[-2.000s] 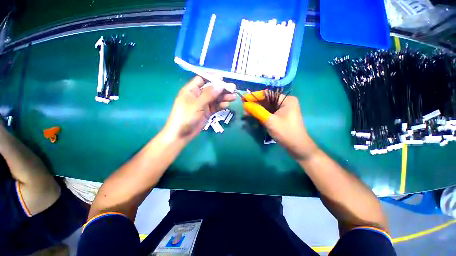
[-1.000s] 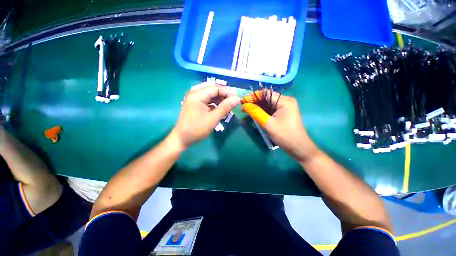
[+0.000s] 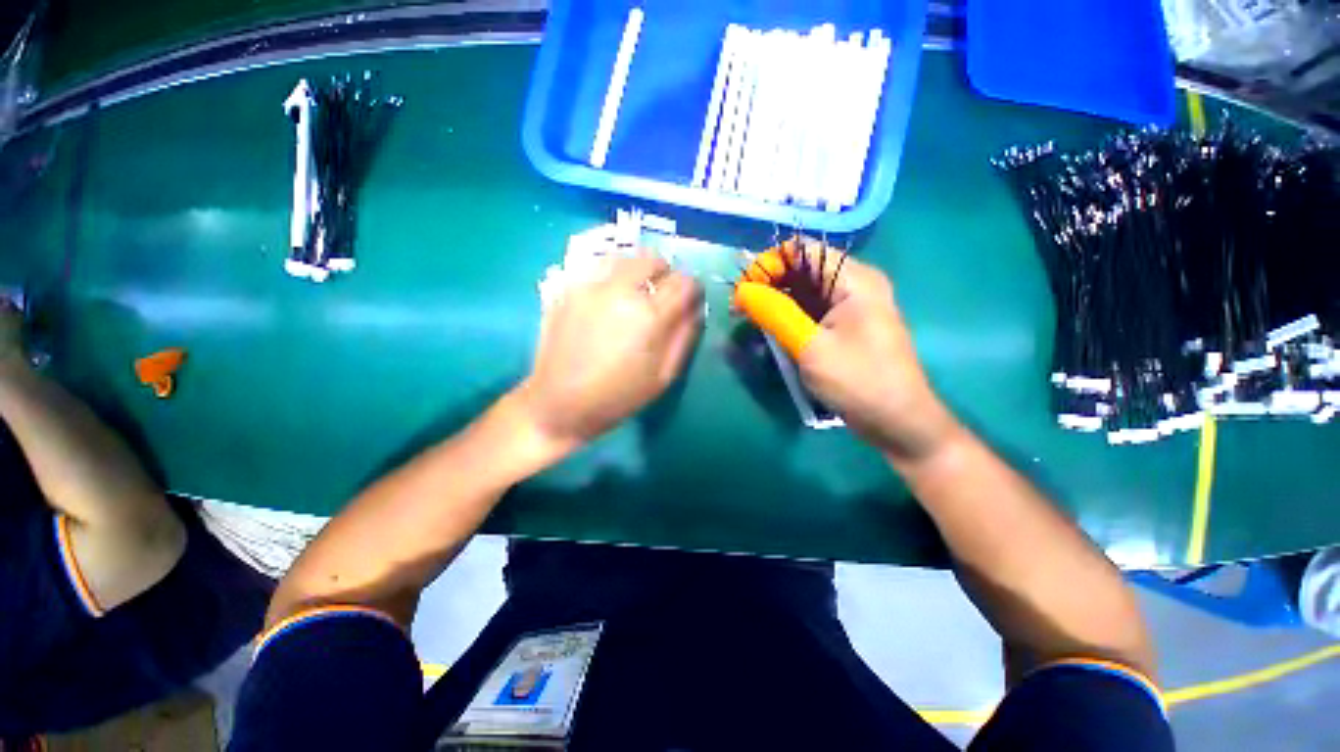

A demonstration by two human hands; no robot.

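Observation:
My right hand, with orange finger cots on thumb and index finger, holds thin black lead wires that fan out above the fingers. A white strip slants down from under this hand to a white end piece. My left hand is slightly blurred just to the left, fingers curled, apart from the right fingertips. Whether it holds anything small is hidden. Small white connector housings lie partly behind my left hand.
A blue tray with white strips stands behind the hands. A second blue tray is upper right. A black wire bundle lies right, a harness upper left, an orange piece far left. Another person's arm shows at left.
My left hand has drawn away from the right fingertips and its fingers have curled more. My right hand still holds the wires. The view has shifted slightly.

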